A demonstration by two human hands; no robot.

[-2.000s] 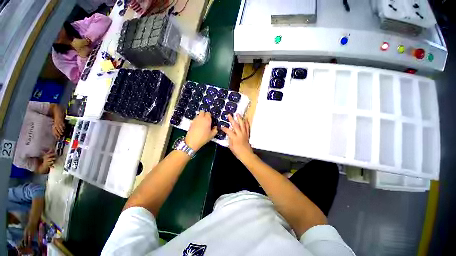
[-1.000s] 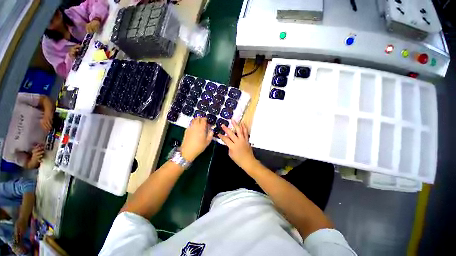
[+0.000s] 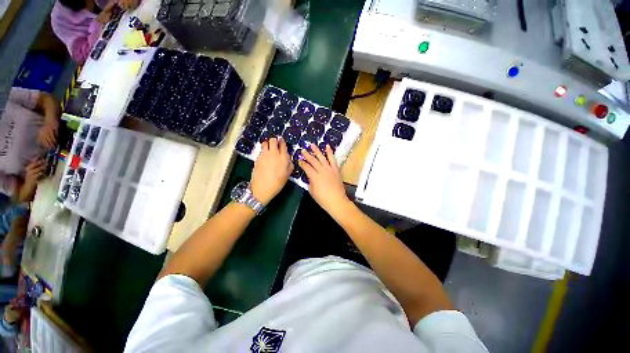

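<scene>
A small white supply tray (image 3: 351, 140) holds rows of glossy black plastic housings (image 3: 306, 109) on the green mat. My left hand (image 3: 271, 169) lies over the tray's near left edge, fingers on or just above the housings. My right hand (image 3: 323, 174) lies over the near right part, fingers spread a little. The fingertips cover some housings, and I cannot tell whether either hand grips one.
A white compartment tray (image 3: 428, 169) at right holds a few housings. Behind it is the machine's front edge (image 3: 476, 63) with coloured buttons. At left are a film-wrapped housing stock tray (image 3: 183, 96), grey stacked trays (image 3: 207, 24), another white tray (image 3: 169, 179) and seated coworkers.
The view has turned, so the bench and machine appear tilted. My left hand has shifted slightly left along the tray's near edge. My right fingers have moved up over the housings.
</scene>
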